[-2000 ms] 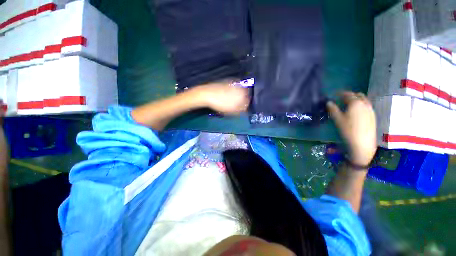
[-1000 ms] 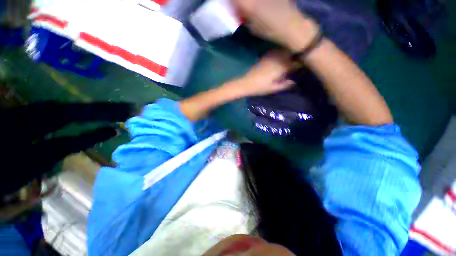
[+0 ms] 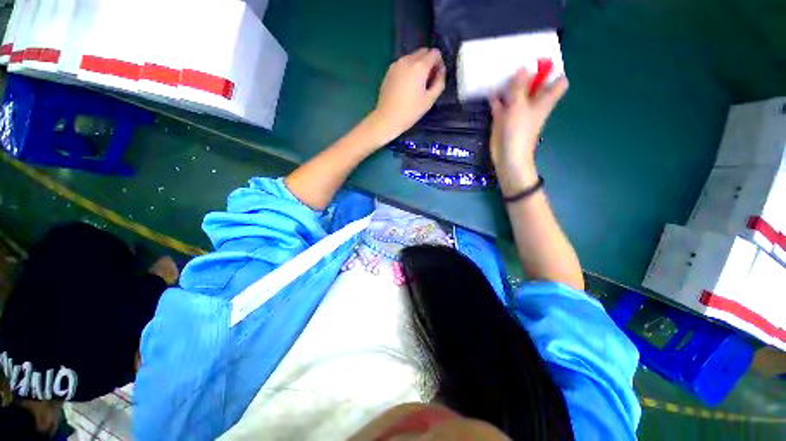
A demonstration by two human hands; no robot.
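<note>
A white product box (image 3: 495,62) with a red patch at its right end lies at the mouth of a dark poly mailer (image 3: 495,15). My right hand (image 3: 527,108) grips the box's near right side. My left hand (image 3: 415,90) is at the mailer's left edge, its fingers curled; whether they pinch the bag is not clear. A stack of dark empty mailers (image 3: 448,164) with glinting layered edges lies nearest my body, partly under my right hand.
White boxes with red bands (image 3: 164,52) stand at the left, and more boxes (image 3: 732,232) at the right. Blue stools (image 3: 69,129) show below the green table (image 3: 638,129). A person in a dark cap (image 3: 65,301) is at the lower left.
My right hand has come from the left box pile to the middle with a white box. My left hand has moved up and left, and my arms are no longer crossed.
</note>
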